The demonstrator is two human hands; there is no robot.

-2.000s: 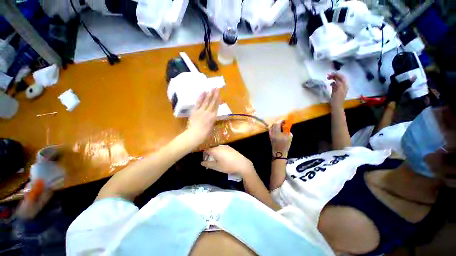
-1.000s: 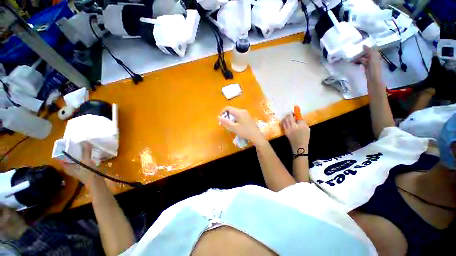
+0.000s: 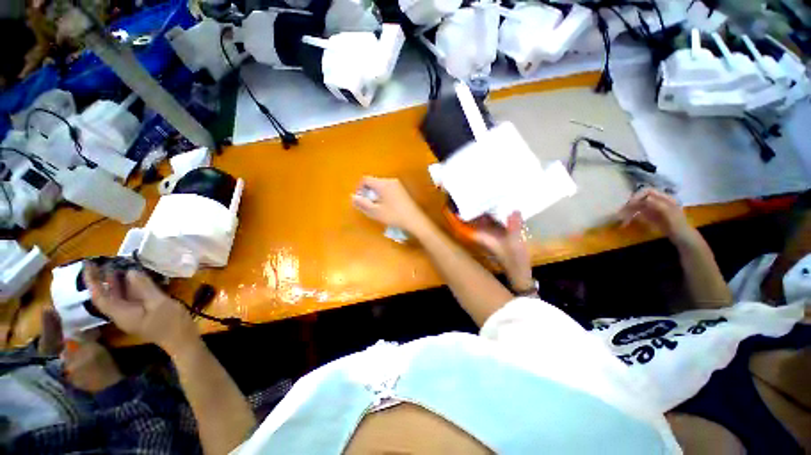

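Note:
A white camera with a black head [image 3: 191, 233] sits on the orange bench at left, its black cable trailing to the front edge. My left hand [image 3: 133, 302] is in front of it, empty with fingers apart, by another camera [image 3: 69, 298] at the far left; whether it touches that one I cannot tell. My right hand [image 3: 382, 203] is closed on a small whitish-grey cloth [image 3: 367, 193] above the middle of the bench. Another white camera [image 3: 502, 173] is at the right of my right hand, slightly blurred, with a neighbour's hand [image 3: 509, 253] at its near side.
A neighbour's hands with an orange tool are at the left edge. Another hand [image 3: 654, 209] is at right near grey cable [image 3: 614, 155]. Cameras and cables line the bench's far side. A translucent bottle [image 3: 102, 194] lies at left. A grey mat [image 3: 569, 213] is at right.
My left hand has let go of the camera at left and moved nearer the front left. A neighbour's camera has come in at right. My right hand shifted slightly left with the cloth.

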